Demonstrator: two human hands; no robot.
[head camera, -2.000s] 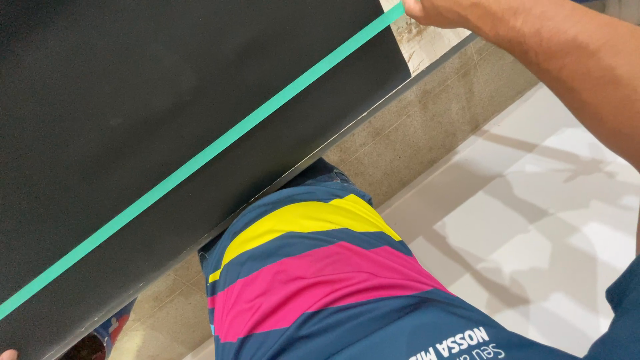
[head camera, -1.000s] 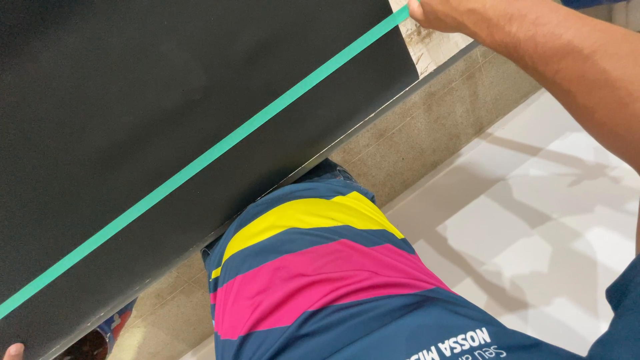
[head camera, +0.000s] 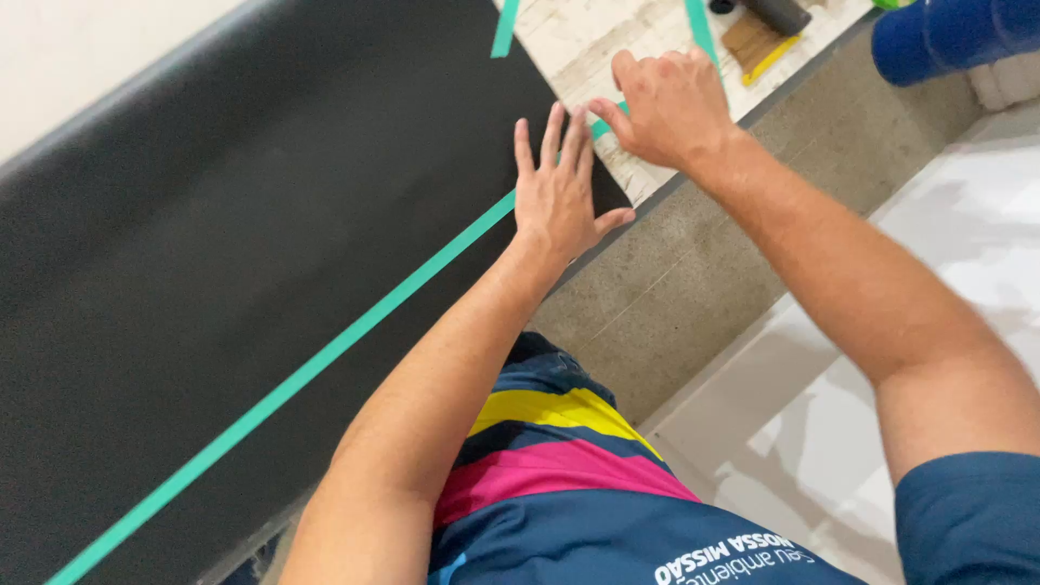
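Note:
A black sheet (head camera: 244, 211) covers the left of the worktop, with a long strip of green tape (head camera: 325, 353) stuck diagonally across it. My left hand (head camera: 556, 187) lies flat with spread fingers on the sheet's right end, over the tape. Just right of it, my right hand (head camera: 670, 106) is above the worktop's pale, worn surface (head camera: 585, 49), fingers curled, beside the tape's end that passes the sheet's edge. Whether its fingers pinch anything cannot be told.
More green tape pieces hang at the sheet's top edge (head camera: 505, 28) and behind my right hand (head camera: 699, 28). A brown squeegee-like piece with a yellow edge (head camera: 760, 53) and a dark cylinder (head camera: 776, 12) lie at the upper right. A blue cylindrical container (head camera: 951, 41) stands beyond the worktop's edge.
My left hand has come from the lower left corner to the sheet's right end. My right hand, earlier at the tape's end, now shows fully. The view has shifted to the right.

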